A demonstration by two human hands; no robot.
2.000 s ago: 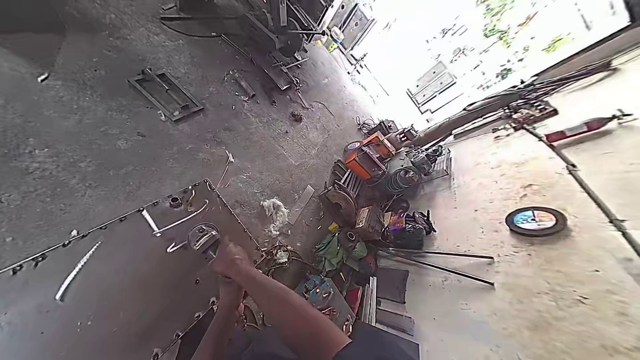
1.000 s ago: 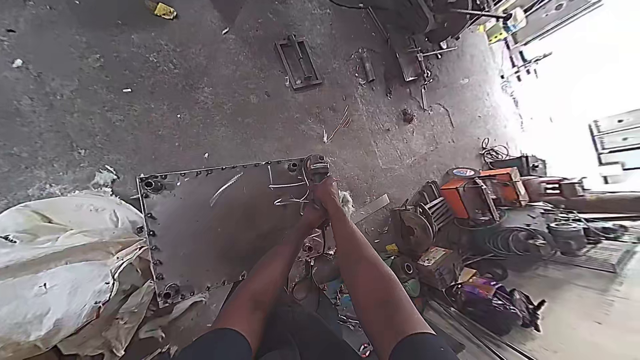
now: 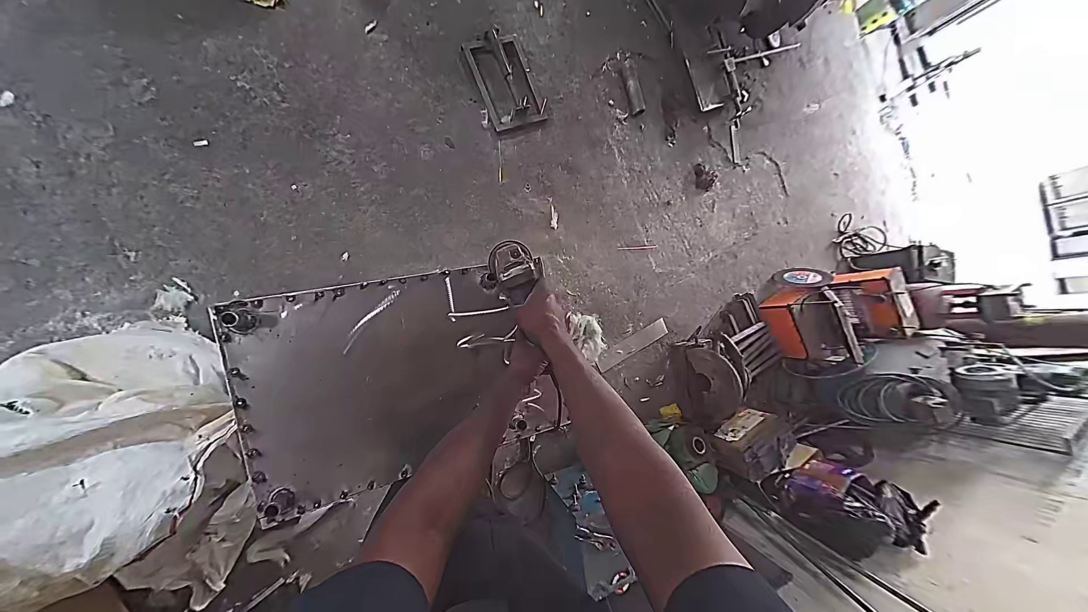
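A rectangular metal plate [image 3: 374, 382] with several bolt-like pieces along its edges and short round fittings at its corners lies before me, bearing white chalk-like marks. At its far right corner is an angle grinder [image 3: 515, 265], its round guard over that corner. My right hand [image 3: 541, 314] is closed around the grinder's body near its head. Just behind, my left hand [image 3: 525, 361] grips the rear of the same tool, partly hidden by my right hand and forearm. Whether the disc touches the plate cannot be told.
White sheeting [image 3: 93, 450] lies against the plate's left side. A small metal frame [image 3: 507, 82] rests on the floor beyond. To the right stand orange machines [image 3: 786, 323], coiled cable [image 3: 888, 399] and a cardboard box [image 3: 748, 433]. A flat metal strip [image 3: 633, 344] lies right of the plate.
The view has swung strongly, bringing the whole plate and the white sheeting into sight. Both hands remain on the grinder at the same corner of the plate.
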